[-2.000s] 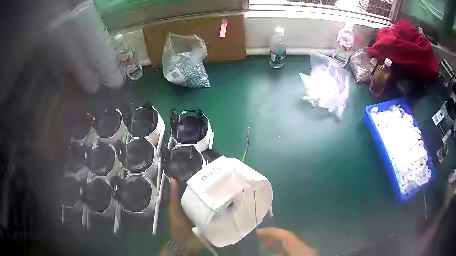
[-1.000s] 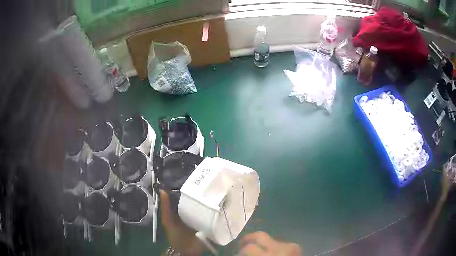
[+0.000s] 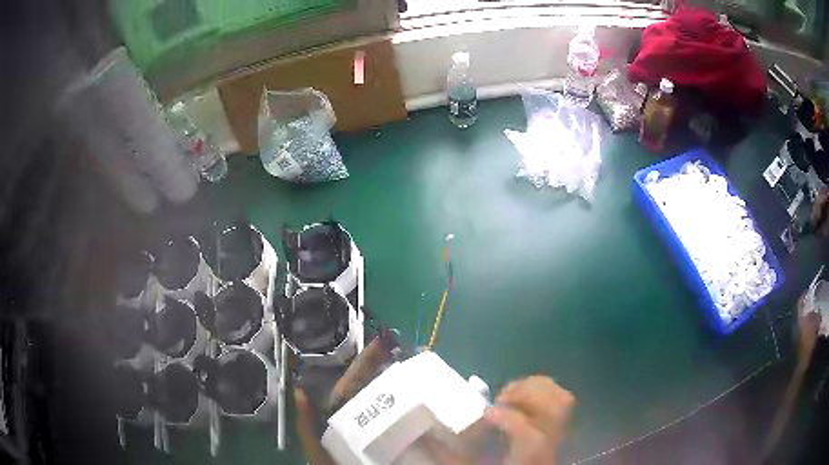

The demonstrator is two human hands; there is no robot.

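A white camera housing [image 3: 377,420] with dark printing is held low at the centre, its lower part cut off by the frame edge. Thin coloured lead wires [image 3: 440,313] stick up from its far side. My left hand [image 3: 350,381] grips the housing from its left and far side, partly hidden behind it. My right hand [image 3: 536,416] is at the housing's right end, its fingers closed around a small white piece [image 3: 479,386] there; what exactly the fingertips pinch is blurred. Rows of white units with black round fronts [image 3: 238,313] stand on the bench at the left.
A blue tray [image 3: 680,243] of white pieces lies right. Clear bags [image 3: 304,150] [image 3: 556,145], bottles [image 3: 462,91] and red cloth [image 3: 698,59] line the back. Tall white stacks [image 3: 136,136] stand rear left. Another person's hand [image 3: 807,331] shows at the right edge.
The housing has been turned and lowered, so its open cavity no longer faces me and the wires point up. My right hand has risen to its right end. The view has shifted slightly.
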